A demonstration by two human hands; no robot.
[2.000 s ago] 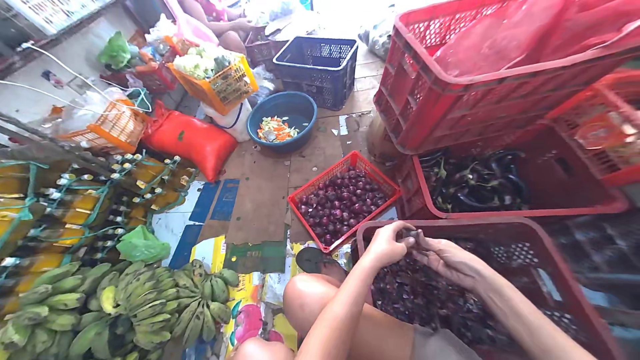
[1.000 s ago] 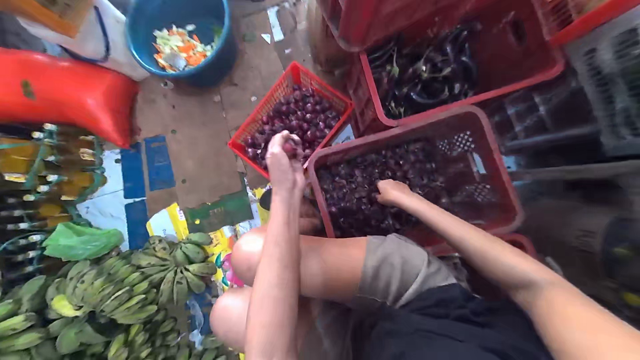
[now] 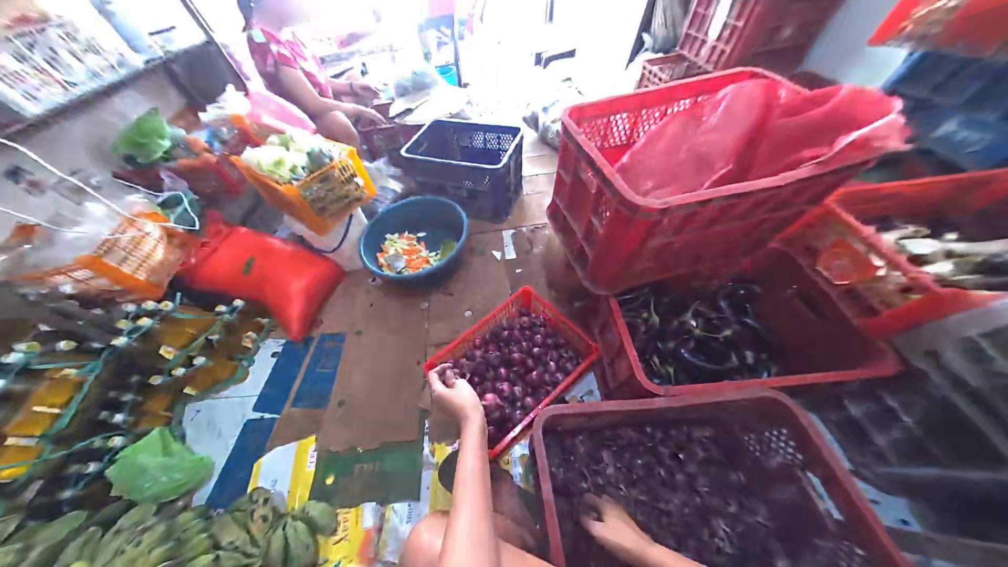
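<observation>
My left hand [image 3: 457,394] is at the left corner of a small red plastic basket [image 3: 557,390] full of red onions [image 3: 516,354]. Its fingers are curled around something small and dark, which looks like an onion. My right hand [image 3: 610,524] reaches into a large dark red crate [image 3: 669,408] of small dark purple produce [image 3: 685,480], likely more red onions, blurred here. Its fingertips are down among the pieces, so whether they grip one is not clear.
A crate of eggplants [image 3: 701,335] lies beyond, under a stacked red crate [image 3: 709,205]. A blue basin [image 3: 413,236] holds cut vegetables. Green bananas [image 3: 197,535], tied bottles [image 3: 118,370] and a red sack [image 3: 264,272] are at left. A person [image 3: 307,79] sits at the back.
Two seconds ago both hands were together over the large crate; they are now apart, the left at the small basket, the right down in the large crate. The view has tilted up since one second ago.
</observation>
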